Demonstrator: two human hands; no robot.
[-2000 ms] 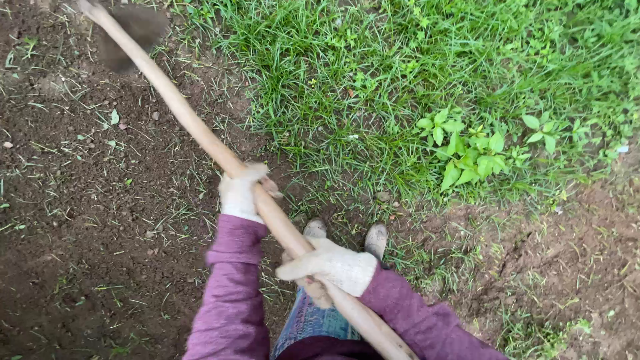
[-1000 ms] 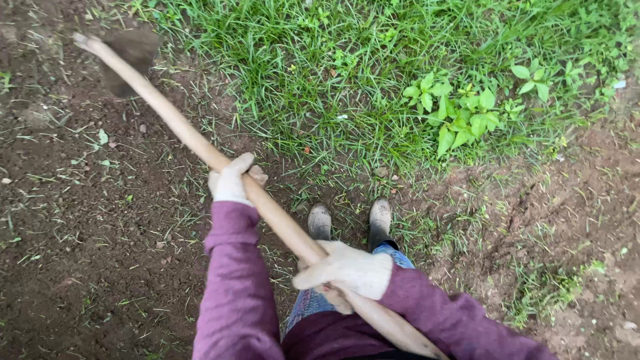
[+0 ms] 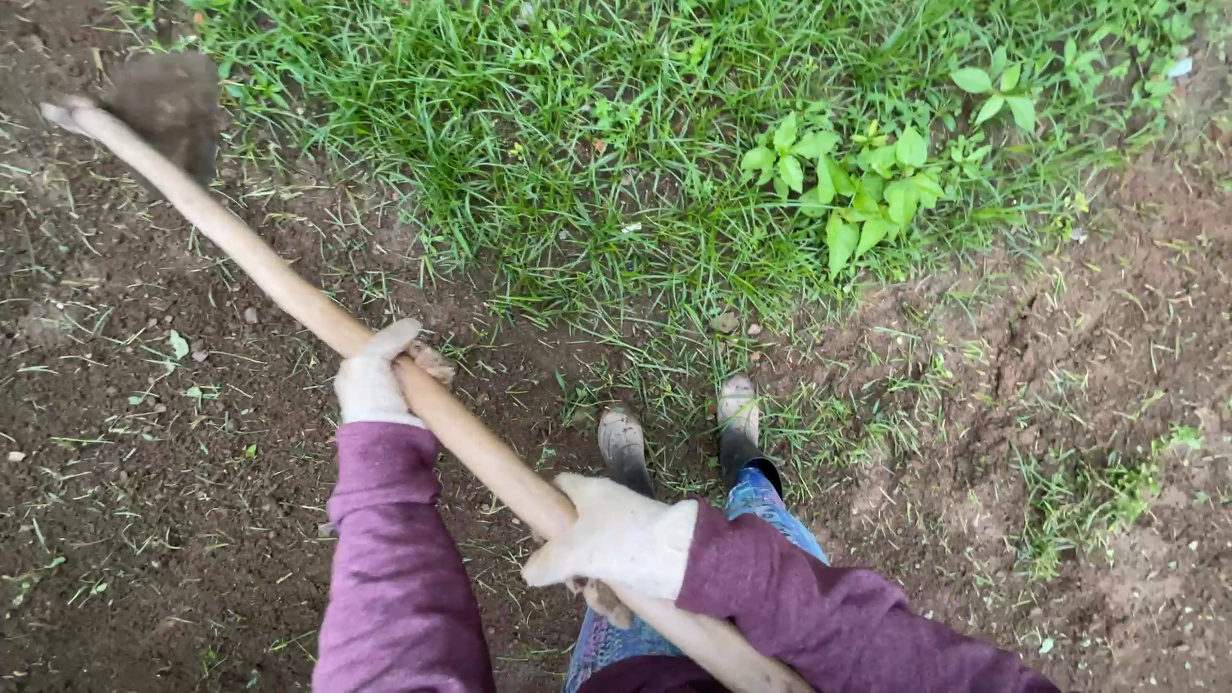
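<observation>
A long, slightly bent wooden hoe handle (image 3: 260, 265) runs from the upper left to the bottom middle. At its far end is a dark, soil-coloured hoe blade (image 3: 171, 114), blurred, over the ground beside the grass edge. My left hand (image 3: 385, 375), in a whitish work glove, is closed around the middle of the handle. Lower down and nearer my body, my right hand (image 3: 616, 541), gloved alike, grips the handle too. Its fingers curl beneath the wood and are partly hidden.
Thick green grass (image 3: 539, 144) covers the upper middle and right, with a broad-leaved plant (image 3: 871, 192) in it. Brown soil (image 3: 192, 500) strewn with cut blades lies at left and right. My muddy boots (image 3: 739, 409) stand just below the grass edge.
Both hands keep their hold on the handle throughout. The blade appears lower in the view than two seconds ago, and the boots show more fully.
</observation>
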